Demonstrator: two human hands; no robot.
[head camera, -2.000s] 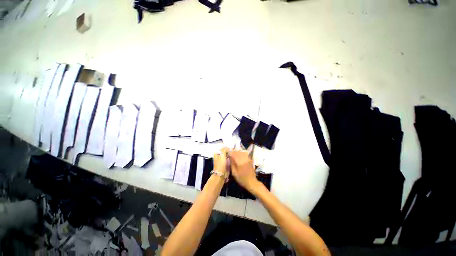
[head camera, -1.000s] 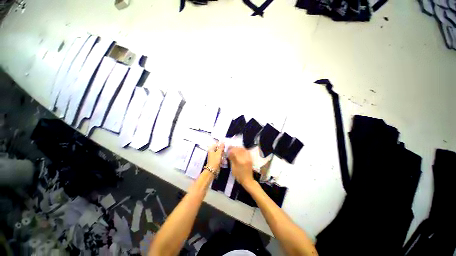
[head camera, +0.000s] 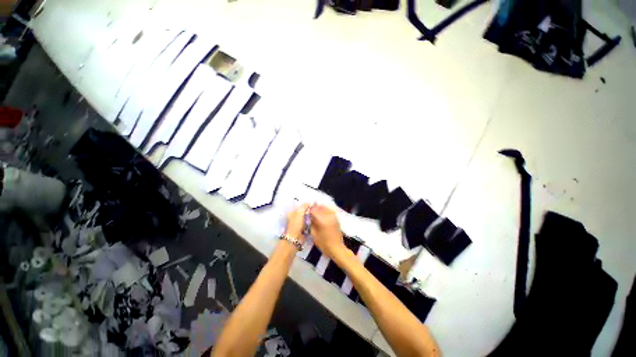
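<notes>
My left hand and my right hand meet at the left end of the short rows of small cut pieces. Their fingers are close together on something small and pale, too blurred to name. A bracelet is on my left wrist. Bare black small cut pieces lie in an uneven row beyond my hands. Nearer pieces, black with some white strips between, lie partly under my right forearm.
White-topped long panels lie to the left, with a small open box beyond them. A narrow dark strip and a large dark stack lie right. Dark bundles are at the far side. Paper scraps cover the floor.
The view has turned, and the table's contents appear tilted. My hands have moved left along the small pieces. More pieces in the far row now show bare black, where white paper lay before.
</notes>
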